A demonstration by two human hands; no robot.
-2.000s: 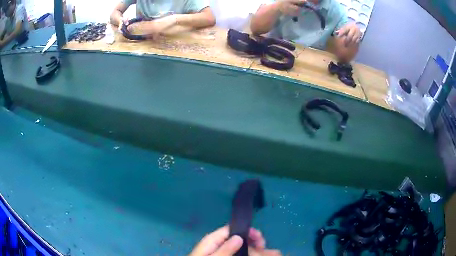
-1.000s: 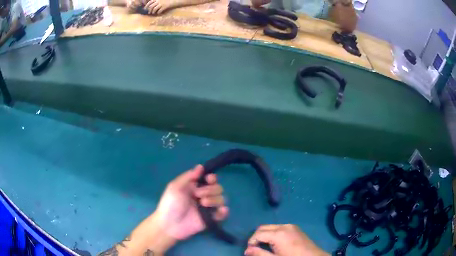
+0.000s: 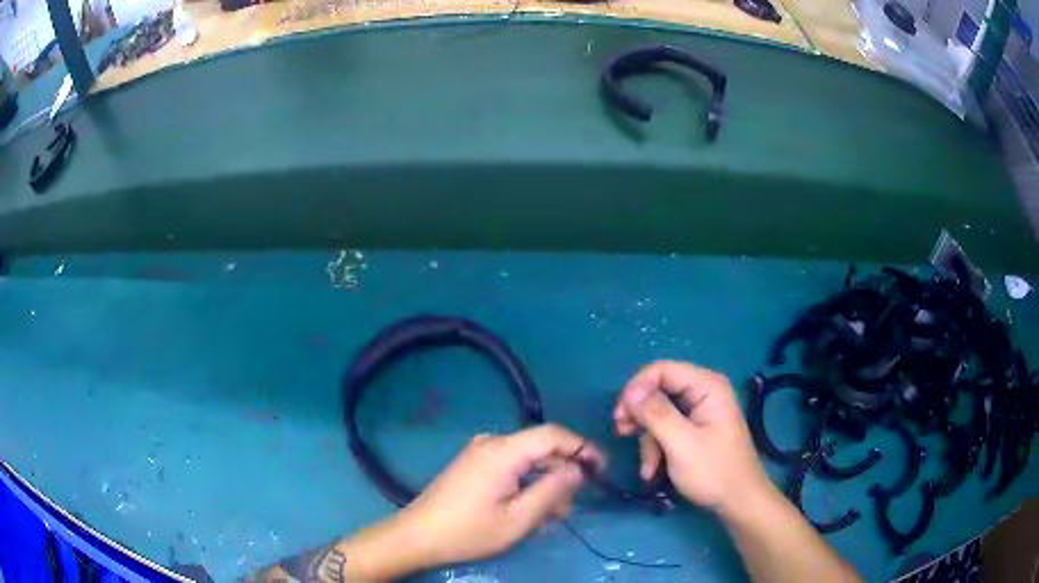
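Note:
A black padded headband (image 3: 439,330) lies as a large arc on the teal bench mat. A thin black cable (image 3: 621,560) trails below my left hand. My left hand (image 3: 501,490) is at the lower right of the arc, fingertips pinched on the thin cable. My right hand (image 3: 689,438) is just to the right, thumb and fingertips together; a thin dark line shows at them, but whether it holds the cable is unclear. A small dark part (image 3: 647,497) shows between and below the hands, partly hidden.
A tangled pile of black yokes (image 3: 900,353) lies at right, with loose ones beside it. A headband (image 3: 664,57) and another black part (image 3: 51,157) lie on the raised green strip. A blue bin (image 3: 57,535) is at the lower left. Wooden benches edge the top.
The headband has gone from my left hand's grasp down onto the mat, further left. My left hand has moved right to the cable and my right hand has risen. The view has tilted down.

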